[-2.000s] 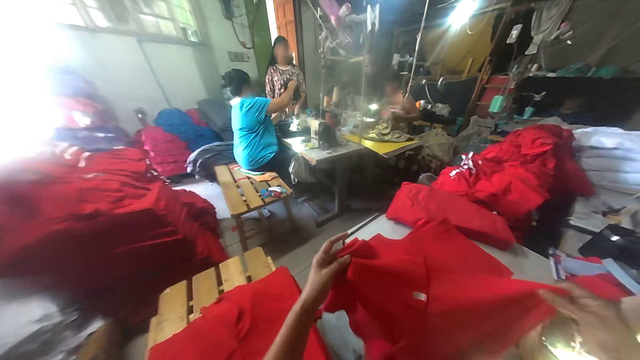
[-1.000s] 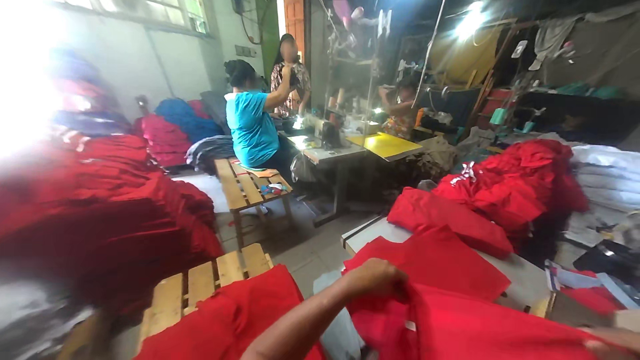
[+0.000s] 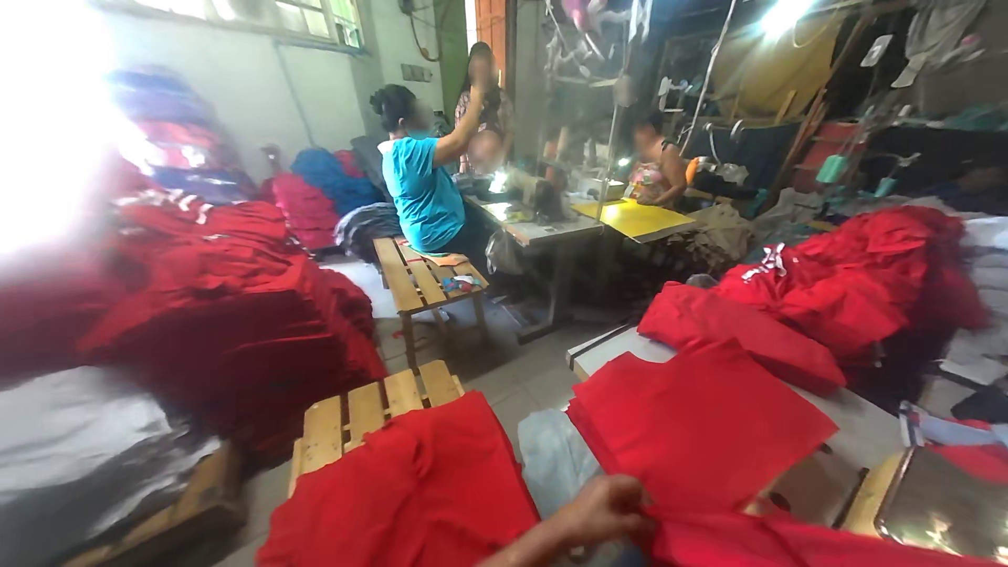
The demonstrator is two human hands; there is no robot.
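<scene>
At the bottom centre my left hand (image 3: 606, 508) pinches the end of a red cloth piece (image 3: 756, 539) that runs off toward the lower right. My right hand is out of the frame. Just beyond the held cloth, flat red fabric pieces (image 3: 693, 417) lie stacked on the white work table (image 3: 606, 353). To the left of my hand, more red fabric (image 3: 409, 480) is draped over a slatted wooden bench (image 3: 366, 409). A pale plastic bag (image 3: 555, 453) hangs between bench and table.
Large red garment heaps stand at left (image 3: 236, 315) and right (image 3: 858, 268). Ahead, a person in a blue shirt (image 3: 425, 193) sits on a slatted bench (image 3: 402, 276) by a sewing machine (image 3: 531, 193); two other people are farther back. A dark shiny panel (image 3: 945, 504) is at lower right.
My left hand has come down from its raised place with the red cloth. My right hand, seen at the right edge earlier, has left the view. The flat pieces on the table are more exposed.
</scene>
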